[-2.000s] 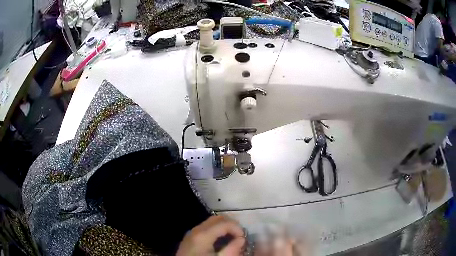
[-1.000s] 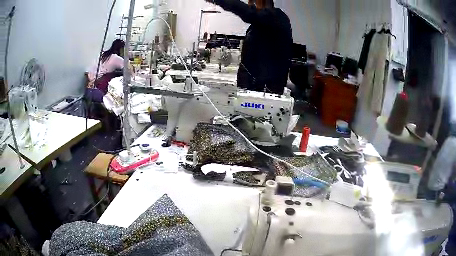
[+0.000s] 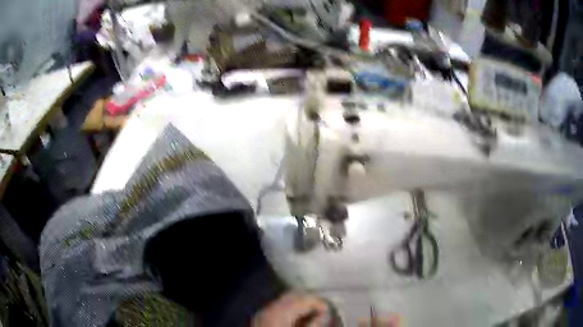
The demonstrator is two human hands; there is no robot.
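The speckled grey and gold garment [image 3: 185, 179] lies on the table left of the sewing machine head [image 3: 396, 147], hanging off the near left edge. Its black panel [image 3: 208, 262] faces up, with its right side close to the needle area. My left hand [image 3: 295, 310] is at the bottom edge, at the lower end of the black panel, blurred and partly cut off; its fingers look curled, but what they hold is hidden. A small blurred bit of my right hand [image 3: 383, 320] shows at the bottom edge, mostly out of the picture.
Dark-handled scissors [image 3: 415, 252] lie on the table under the machine arm. The control panel [image 3: 505, 89] stands behind the arm. A red cone [image 3: 364, 35] and fabric pieces [image 3: 246, 51] are at the back. A pink-red object [image 3: 135, 96] is beyond the table's left side.
The view tipped up to the room and is now down on the table again. Both hands, out of view one second ago, show again at the bottom edge. The garment lies much as before.
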